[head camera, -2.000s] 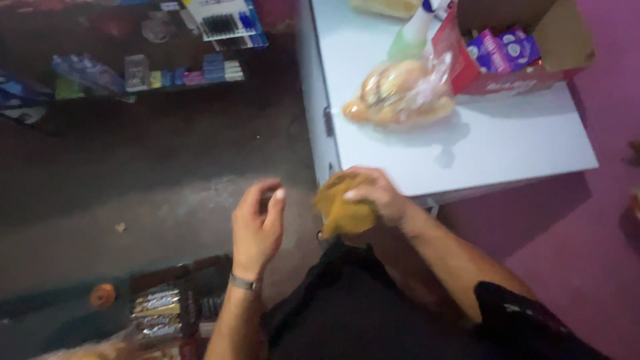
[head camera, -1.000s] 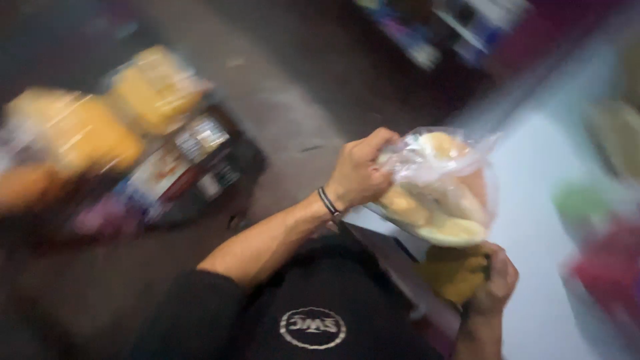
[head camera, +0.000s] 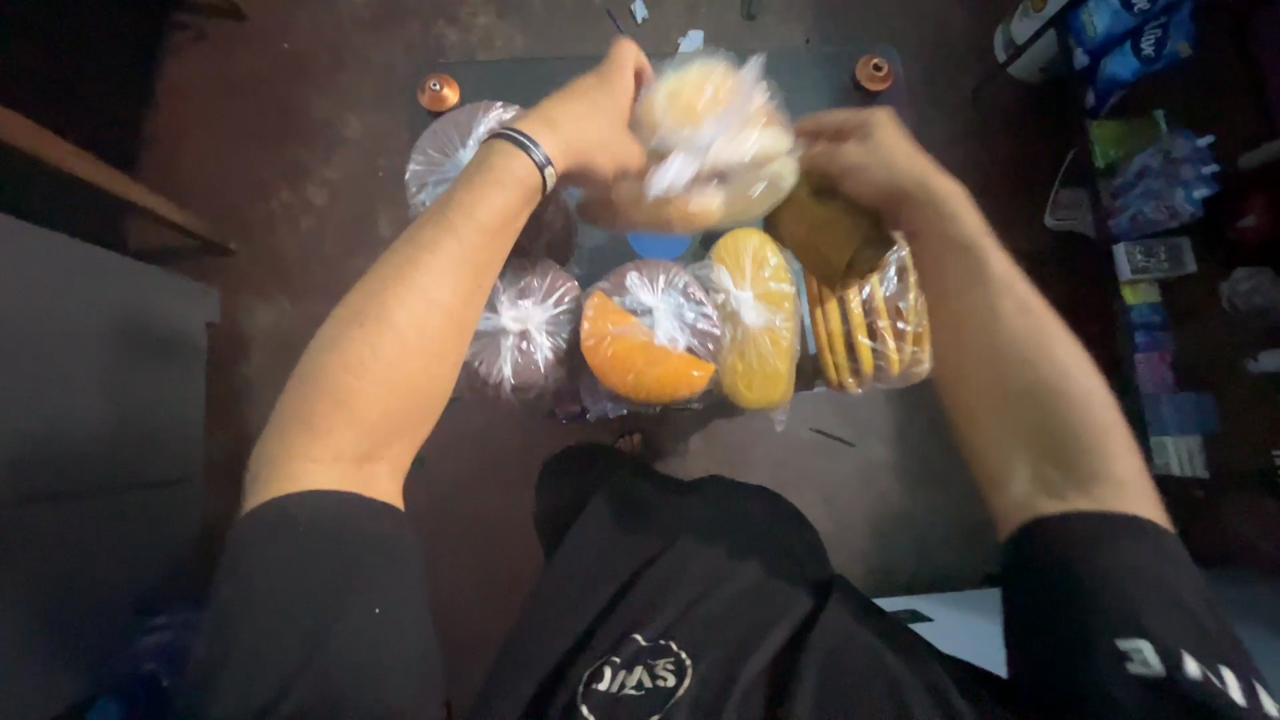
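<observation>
My left hand (head camera: 600, 120) grips a clear plastic bag of bread rolls (head camera: 715, 150) by its left side, above a glass-topped table (head camera: 560, 75). A mustard-brown cloth (head camera: 830, 230) hangs from my right hand (head camera: 860, 150), whose fingers are at the bag's right edge; blur hides whether they touch it. Below the bag, wrapped in clear plastic, lie a dark round item (head camera: 525, 325), a round pack with an orange piece (head camera: 645, 345), a long yellow loaf (head camera: 757, 320) and a pack of yellow slices (head camera: 870, 325). Another wrapped round item (head camera: 450, 155) is partly behind my left wrist.
Copper-coloured round fittings (head camera: 438, 93) stand at the table's far corners. Shelves of packaged goods (head camera: 1160, 190) run down the right side. A pale cabinet (head camera: 100, 400) is at the left, and a white surface (head camera: 950, 620) shows at the lower right.
Two seconds ago the bag of rolls lay on the white counter; one second ago my left hand held it. Now it is over the glass table. The view has turned greatly.
</observation>
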